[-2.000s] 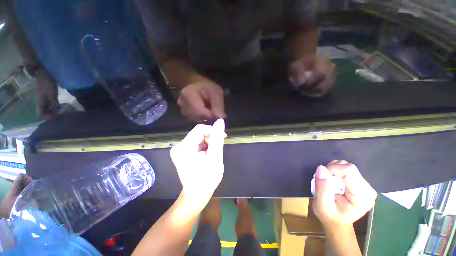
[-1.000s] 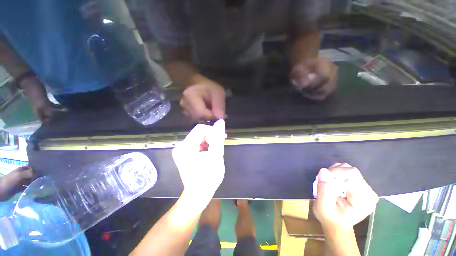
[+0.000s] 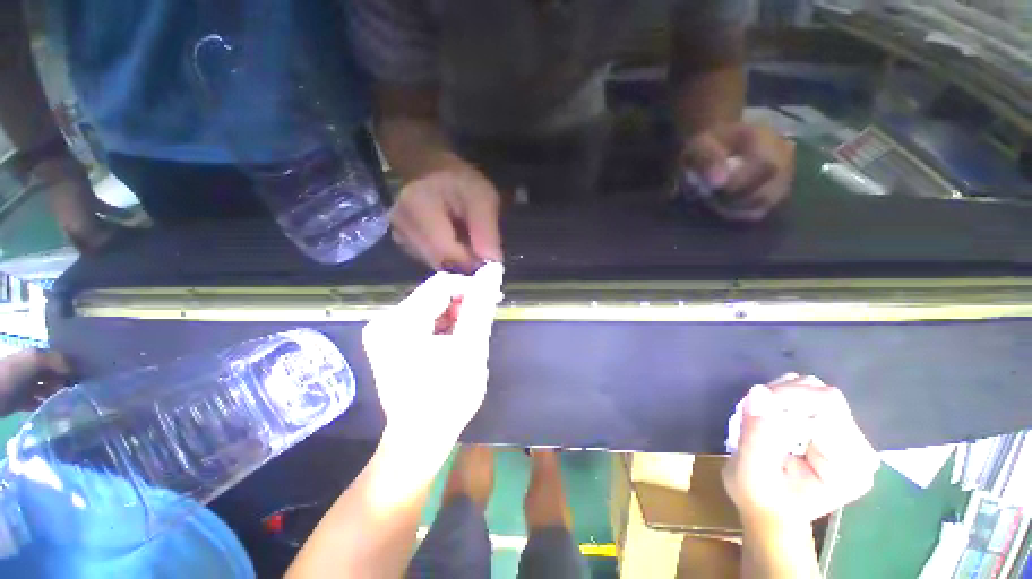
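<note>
The glossy black display panel [image 3: 588, 215] mirrors hands and people. A pale gold trim [image 3: 611, 309] runs between it and the dark grey lower frame [image 3: 611, 368]. My left hand [image 3: 436, 345] has its thumb and index finger pinched at the trim; whether something small is between the fingertips, I cannot tell. My right hand [image 3: 798, 447] is closed over the grey frame's front edge, around a crumpled white wipe [image 3: 740, 421] that shows at its left side. A large clear ribbed plastic bottle [image 3: 192, 418] lies tilted over the frame's left end.
Another person's hand [image 3: 32, 379] and blue clothing [image 3: 147, 543] are at the left by the bottle. Below the frame are my legs, cardboard boxes [image 3: 668, 509] and the green floor [image 3: 509, 498]. Papers and a keyed device are at the lower right.
My left hand has shifted slightly left along the trim, still pinched. My right hand sits slightly further right in view. The blue clothing at lower left has moved, and the bottle has shifted slightly.
</note>
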